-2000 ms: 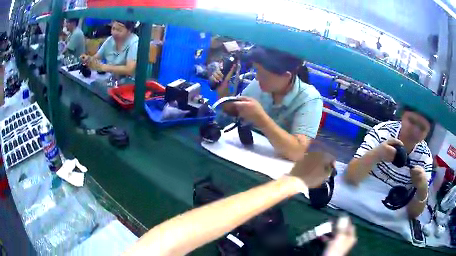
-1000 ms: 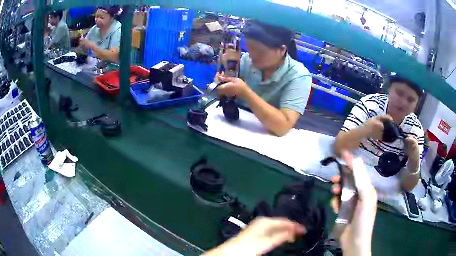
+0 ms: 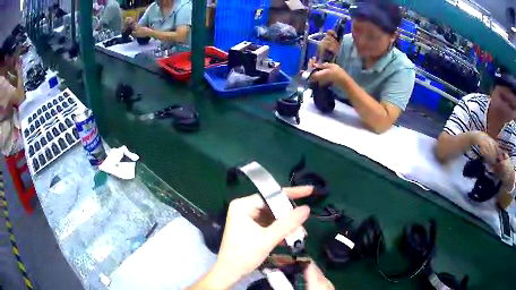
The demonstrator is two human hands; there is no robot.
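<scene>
My left hand (image 3: pixel 254 229) is in front of me, its thumb and fingers closed around a shiny silver headband strip (image 3: pixel 266 184). The strip curves up to a black end at the upper left and down to a small white and dark end below the fingers. Black ear-cup parts with a white patch (image 3: pixel 277 278) show beneath it, cut off by the bottom edge. My right hand (image 3: pixel 318 278) is at the bottom edge, mostly out of the picture and blurred. Its fingers are beside these dark parts; its grip is unclear.
Black headsets (image 3: pixel 339 246) lie on the green belt (image 3: pixel 226 144) beyond my hands. A spray can (image 3: pixel 89 139), crumpled white cloth (image 3: pixel 120 163) and parts tray (image 3: pixel 51 130) stand left. Two workers sit opposite at a white mat (image 3: pixel 362 141), near a blue bin (image 3: pixel 243 85).
The view has turned left. The silver strip, in my right hand a second ago, is now in my left hand over the near belt side. My right hand has dropped to the bottom edge.
</scene>
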